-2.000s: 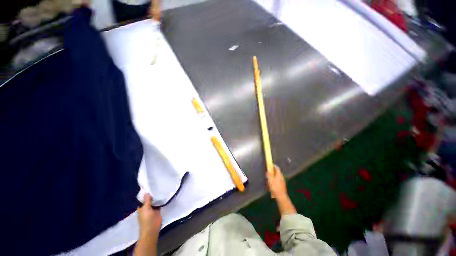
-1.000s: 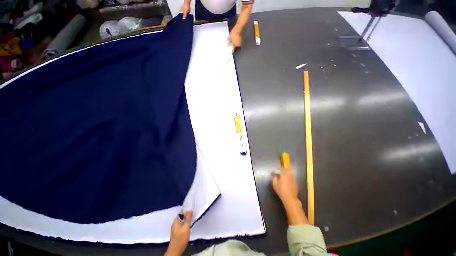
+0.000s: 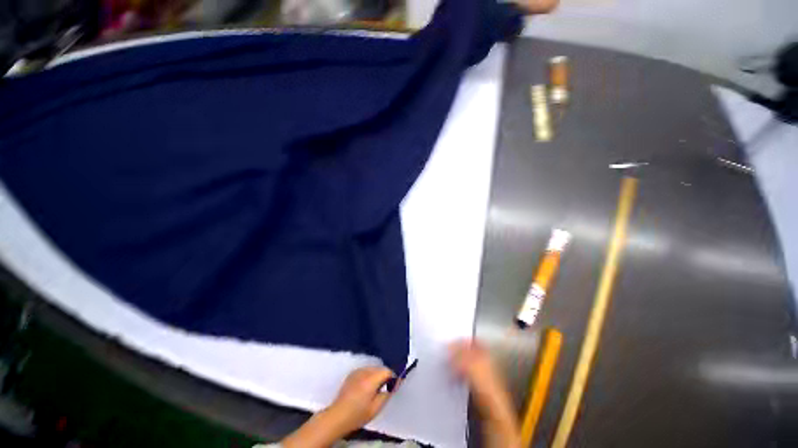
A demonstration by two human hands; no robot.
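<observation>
A navy fabric ply [image 3: 219, 184] lies wrinkled over a white fabric ply [image 3: 446, 210] whose straight end runs across the table. My left hand [image 3: 363, 395] pinches the navy ply's near corner. My right hand [image 3: 472, 363] is blurred over the white ply near its end edge; its fingers are not clear, and I see nothing in it. The long smoothing stick [image 3: 604, 306] lies on the table to the right. Fabric weights lie left of it: a yellow one [image 3: 542, 376] and a white-and-yellow one [image 3: 544, 278].
Across the grey table [image 3: 691, 227], another person's hand [image 3: 535, 5] is at the raised far part of the navy ply. Two short weights [image 3: 558, 79] lie near the far edge. White fabric [image 3: 766, 157] and a dark object [image 3: 783, 83] are at the right. Green floor shows lower left.
The white-and-yellow weight is off the white ply and on the table. My right hand has left the yellow weight and moved over the ply. The navy corner is drawn nearer the ply's end.
</observation>
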